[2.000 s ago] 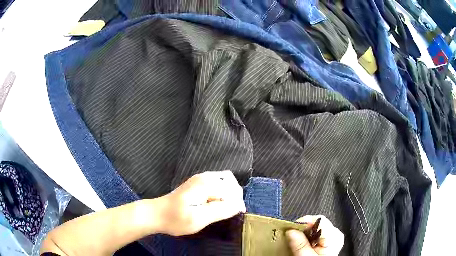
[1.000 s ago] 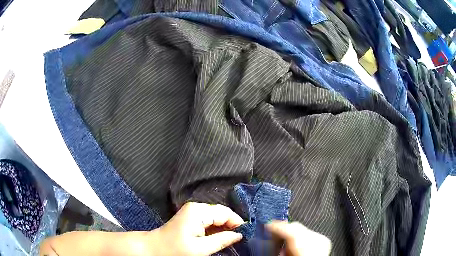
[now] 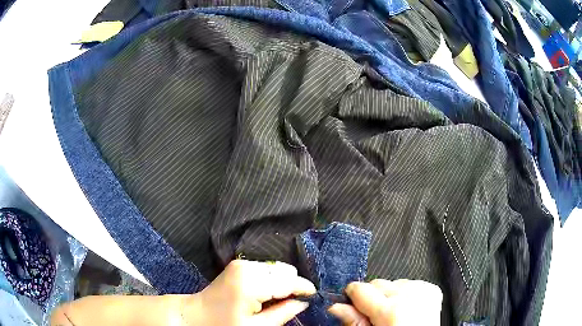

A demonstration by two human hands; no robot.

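Note:
The jacket lies lining side out, its dark striped lining (image 3: 172,127) bordered by a wide denim band (image 3: 105,188). A small denim cuff (image 3: 344,251) stands up between my hands at the bottom centre. My left hand (image 3: 255,293) pinches the cuff's left edge between thumb and fingers. My right hand (image 3: 392,302) pinches its right side, close to the left fingertips. A small dark thing shows at the right fingertips; I cannot tell if it is a snips tip. The lower part of the cuff is hidden by the hands and the frame edge.
More denim and striped garments (image 3: 415,32) lie along the back and right. The white table (image 3: 29,137) shows at the left. A floral black item (image 3: 29,255) and clear plastic (image 3: 76,255) lie beside the table at lower left.
The tan cloth seen earlier at my right hand is out of view, and the denim cuff faces up instead. My right hand has moved in beside my left. The garment has shifted slightly up and left.

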